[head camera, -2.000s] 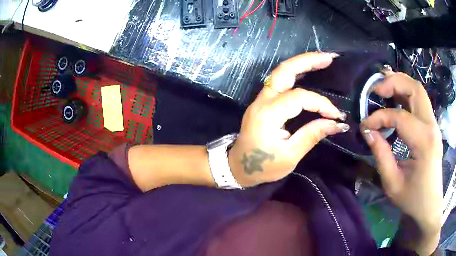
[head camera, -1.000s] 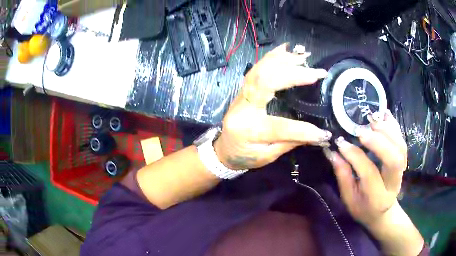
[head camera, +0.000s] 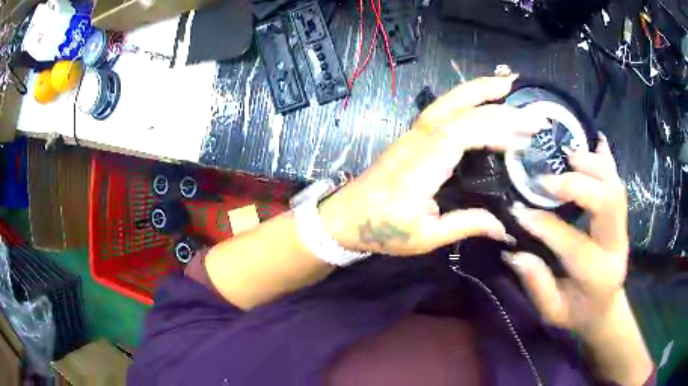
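Note:
A black cylindrical speaker body (head camera: 483, 177) lies at the bench's near edge, its round end turned up toward me. The end driver (head camera: 554, 154) has a white ring and white lettering on a shiny centre. My left hand (head camera: 430, 173) is around the body's left side, its blurred fingers reaching over the ring's upper left and its thumb at the body's near side. My right hand (head camera: 577, 241) grips the end from the near right, fingers on the ring and disc. The body's underside is hidden by the hands and dark cloth.
Black panel mouldings (head camera: 320, 64) with red wires (head camera: 370, 45) lie at the far side. A red crate (head camera: 113, 241) at left holds several small black cylinders and a yellow block (head camera: 244, 219). A white board (head camera: 143, 121) carries a round speaker (head camera: 100, 93). Cables (head camera: 649, 60) lie far right.
The ringed end has turned from edge-on to facing up. My left fingers have moved onto the ring from beside it. The view has shifted, showing more bench at left.

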